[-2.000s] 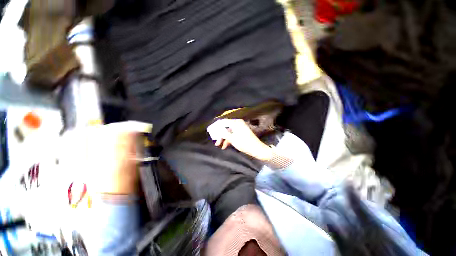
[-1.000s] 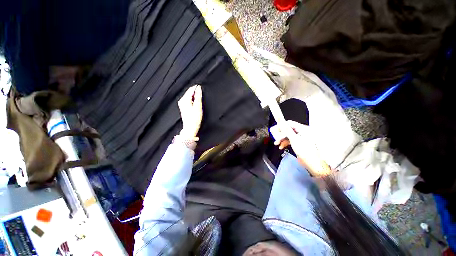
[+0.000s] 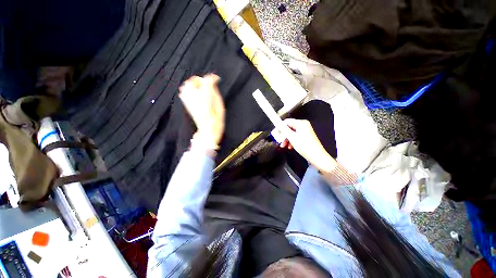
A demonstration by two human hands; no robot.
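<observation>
A black pleated garment (image 3: 163, 54) lies over a board, whose yellow-tan wooden edge (image 3: 272, 68) shows at its right and near side. Two tiny white dots show on the pleats. My right hand (image 3: 298, 137) is shut on a narrow white strip (image 3: 266, 107), which points up and left over the cloth's near right corner. My left hand (image 3: 205, 103) is over the middle of the garment, slightly blurred, with bent fingers. Whether it touches or pinches the cloth cannot be told.
Off-white crumpled cloth (image 3: 356, 125) hangs right of the board. A brown garment pile (image 3: 391, 43) lies over a blue basket (image 3: 380, 100) at the right. A white machine table (image 3: 81, 255) is at the lower left, with brown cloth (image 3: 27, 157) draped above it.
My left hand has moved slightly up and its fingers have changed pose. The white strip has moved left, off the board's edge and over the cloth. More of the board's near edge is uncovered.
</observation>
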